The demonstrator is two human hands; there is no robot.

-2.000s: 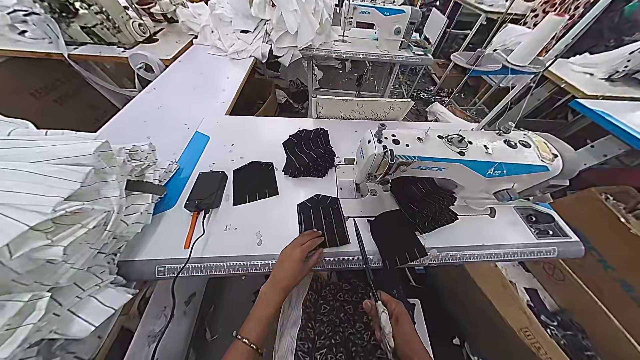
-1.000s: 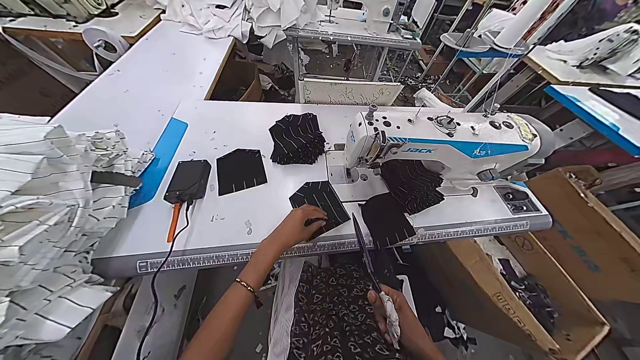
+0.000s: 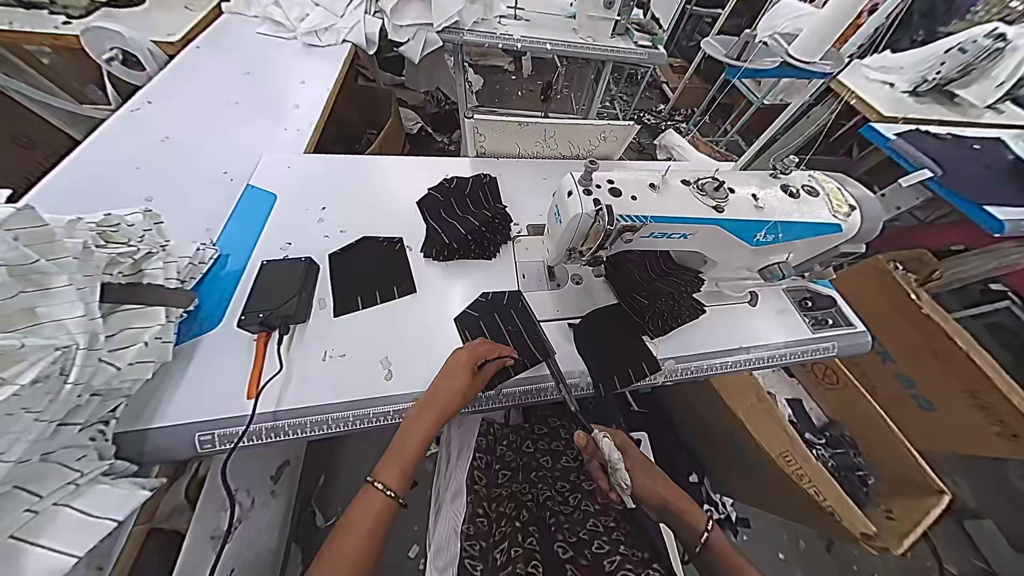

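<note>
My left hand rests on a black striped fabric piece near the table's front edge, its fingertips pinching at the cloth. My right hand grips a pair of scissors by handles wrapped in white cloth. The long blades point up and away, along the right edge of that piece. To the right lies a plain black fabric piece. Beyond it a stack of black striped pieces sits under the arm of a Jack sewing machine. Another stack and a single black piece lie left of the machine.
A black box with a cord and an orange-handled tool stand on the table's left. White striped fabric is heaped at the far left. Cardboard boxes stand below at the right. A ruler strip runs along the front edge.
The scissors' blades have come to the edge of the striped piece beside my left hand; a second ago they were slightly apart from it. That piece has turned from its straighter position two seconds ago.
</note>
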